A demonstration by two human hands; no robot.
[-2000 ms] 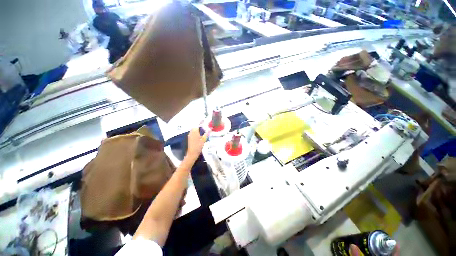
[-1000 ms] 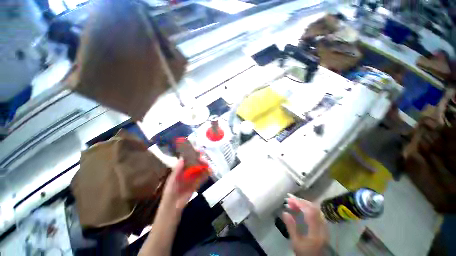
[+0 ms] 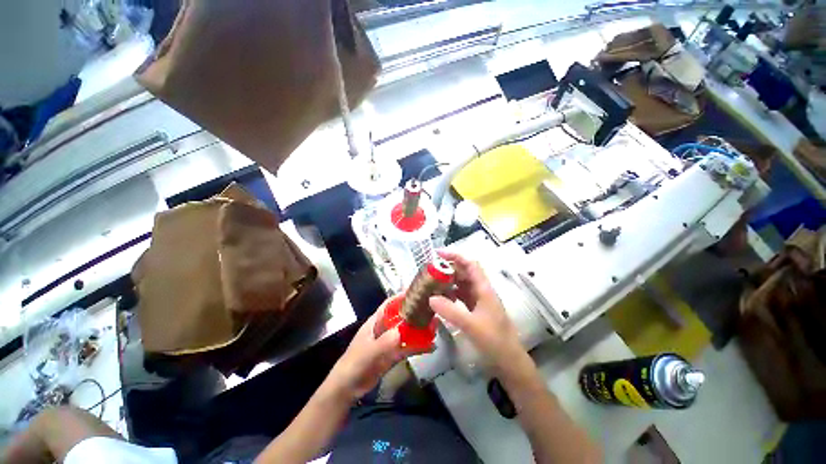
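A thread cone (image 3: 421, 299) with brown thread on a red base is held tilted between both hands. My left hand (image 3: 367, 355) grips its red base from below left. My right hand (image 3: 478, 313) is at its upper right side, fingers at the thread and near the top; part of the fingers is hidden. A second thread cone (image 3: 409, 210) stands upright on the white stand behind. A black spray can (image 3: 641, 381) with yellow lettering lies on its side on the table at the right.
The white machine head (image 3: 616, 258) runs along the right, with a yellow plate (image 3: 507, 190) behind it. A stack of brown workpieces (image 3: 213, 276) is at left. A large brown panel (image 3: 263, 77) hangs above the back. A bare arm (image 3: 59, 435) with a white sleeve shows bottom left.
My left hand took the cone off the stand and brought it toward me. My right hand let go of the spray can, which lies on the table, and moved to the cone.
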